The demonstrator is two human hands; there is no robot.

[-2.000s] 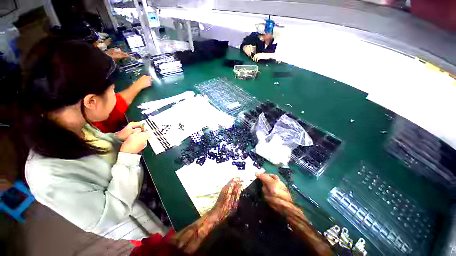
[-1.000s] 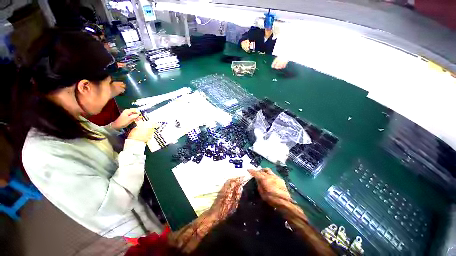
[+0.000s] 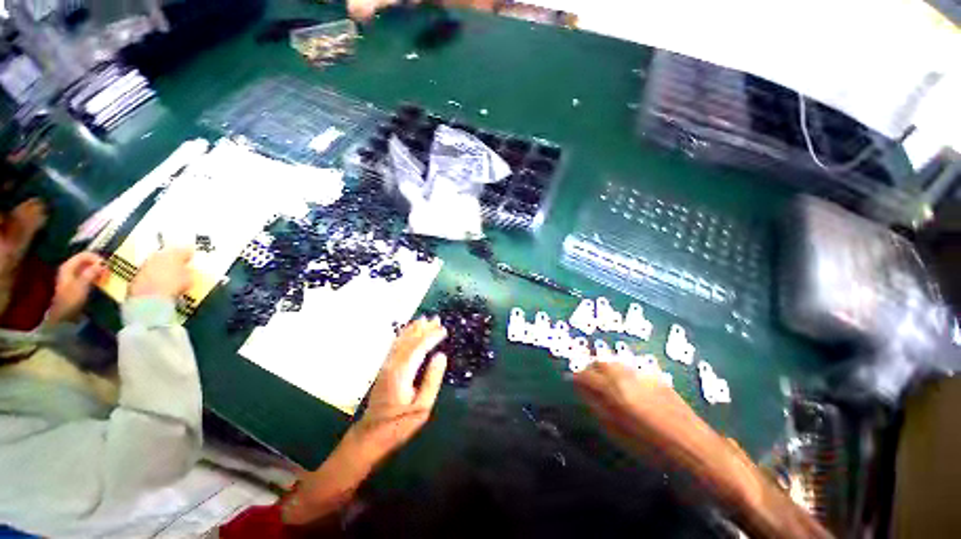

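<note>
My left hand rests with spread fingers at the left edge of a small heap of black parts; whether it pinches a part cannot be told. My right hand is at the near side of a cluster of white tabbed plates, its fingertips blurred and partly over the plates. A white paper sheet lies left of the small heap. A larger loose heap of black parts lies beyond and partly on the sheet. A dark pen-like tool lies beyond the plates.
A clear blister tray lies beyond the plates. A black-pocket tray carries a clear plastic bag. A wrapped tray stack stands at right. A neighbour's hands work over an adhesive sheet at left.
The view has swung right and down. My hands, close together before, are now apart: the left by the small black heap, the right at the white plates. More plates now show.
</note>
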